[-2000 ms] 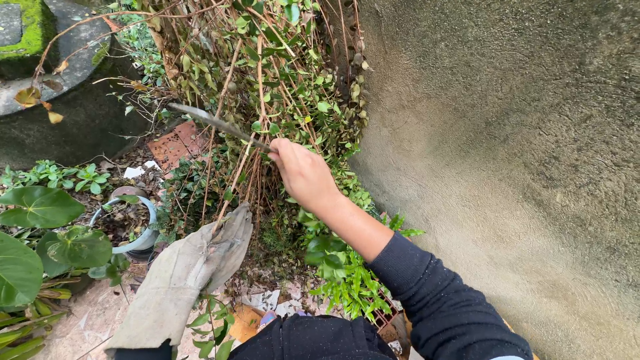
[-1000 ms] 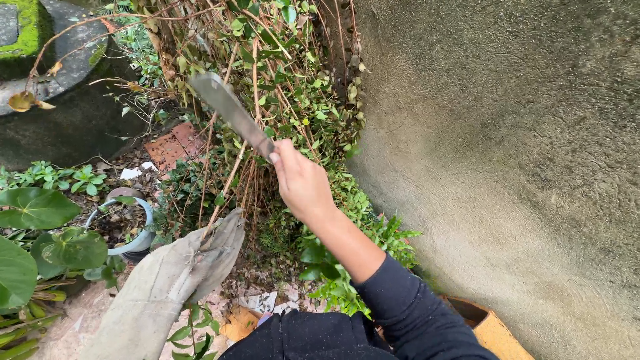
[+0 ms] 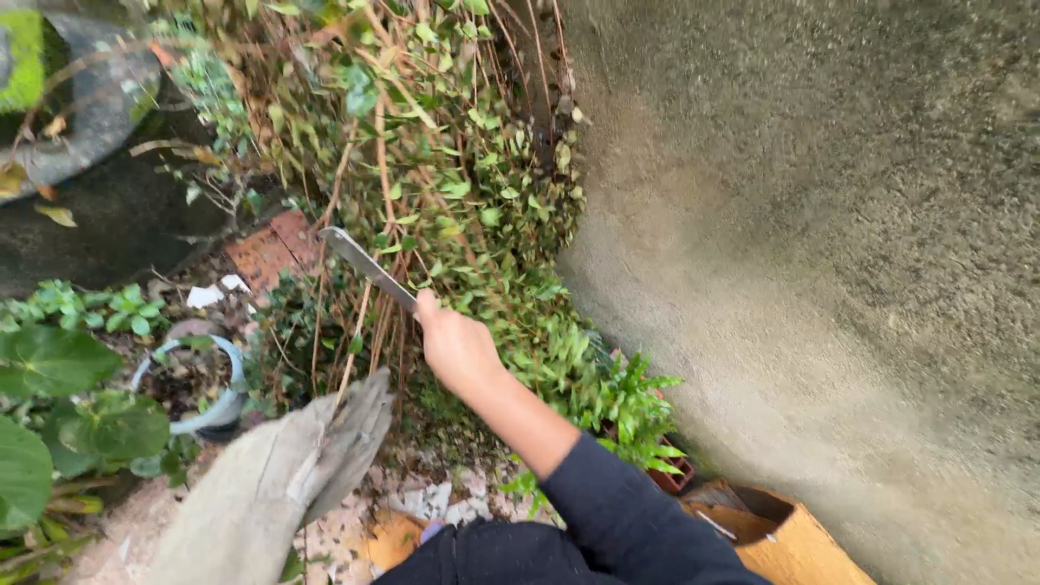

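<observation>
My right hand [image 3: 459, 345] is closed around the handle of a large knife with a broad metal blade [image 3: 367, 266]. The blade points up and left and lies against or just in front of the hanging vine stems [image 3: 380, 162]. At the lower left, my left hand [image 3: 345, 435], in a pale grey work glove or cloth covering, is closed on a thin woody stem [image 3: 355, 345] below the blade. Leafy vines [image 3: 487, 187] hang in a dense mass above and behind both hands. The glove hides my left fingers.
A rough concrete wall [image 3: 796, 244] rises on the right. Below it stand a potted fern [image 3: 638, 414] and an orange container [image 3: 800, 544]. On the left are a light blue round pot [image 3: 236, 366], a red brick [image 3: 272, 248], broad-leaved plants [image 3: 57, 366] and a round stone basin [image 3: 106, 122].
The knife, raised and blurred a second ago, has come down to the stems in my right hand. My left hand keeps hold of the stem low on the left.
</observation>
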